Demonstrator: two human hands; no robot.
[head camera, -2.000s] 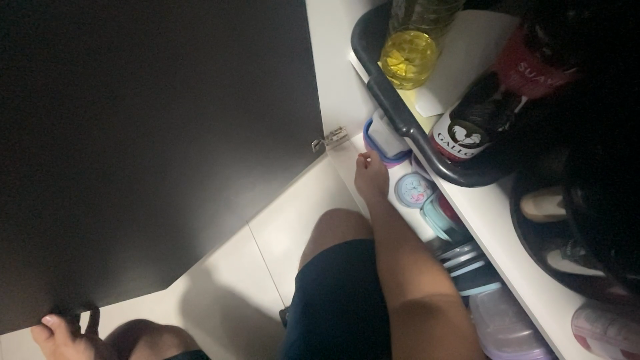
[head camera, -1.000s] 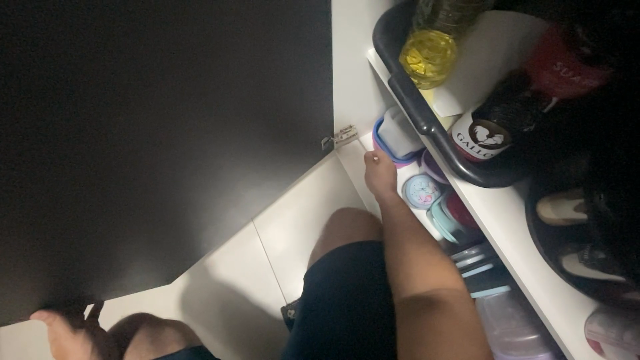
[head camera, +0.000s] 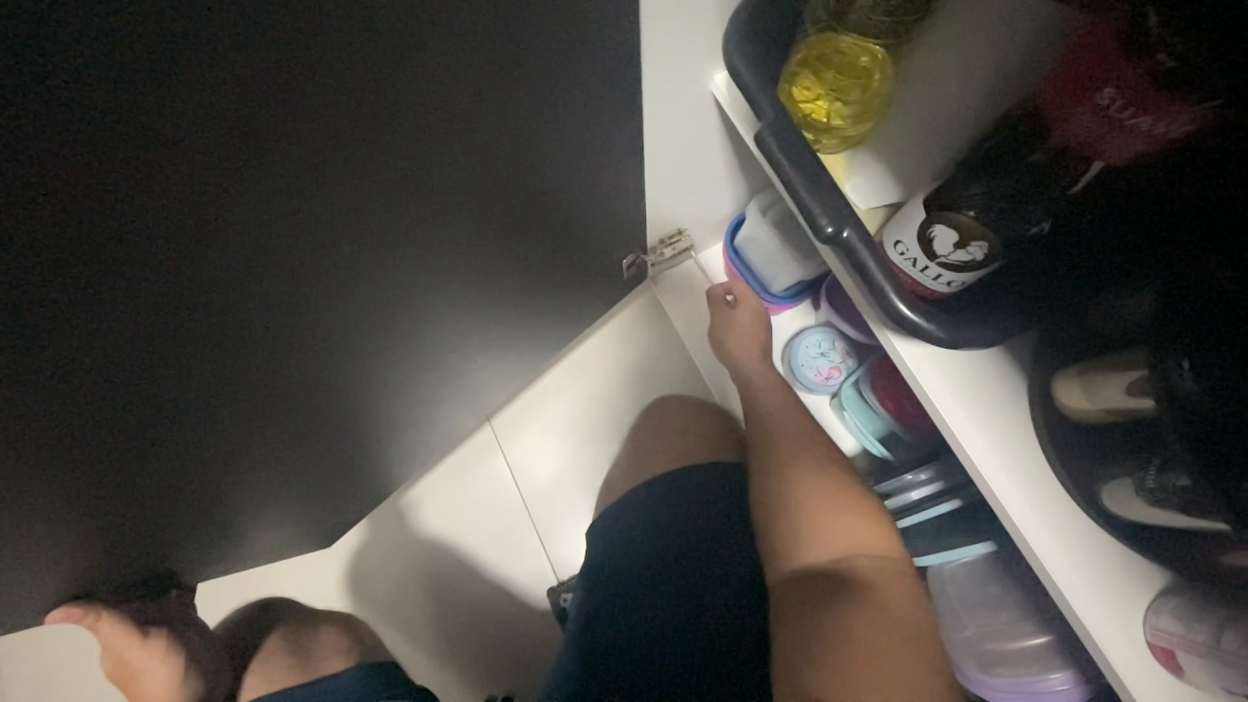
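A dark cabinet door stands swung out on a metal hinge fixed to the white cabinet side. Just below the hinge, my right hand is closed around a thin screwdriver-like tool; its shaft points up to the hinge, and its handle is hidden in my fist. Whether the tip sits in a screw cannot be told. At the lower left, my left hand grips the bottom edge of the door, somewhat blurred, with part of its fingers in shadow.
Plastic containers and a round patterned lid lie on the lower shelf beside my right hand. Above them, a black tray on a white shelf holds a bottle of yellow oil and a dark bottle. My knees are below.
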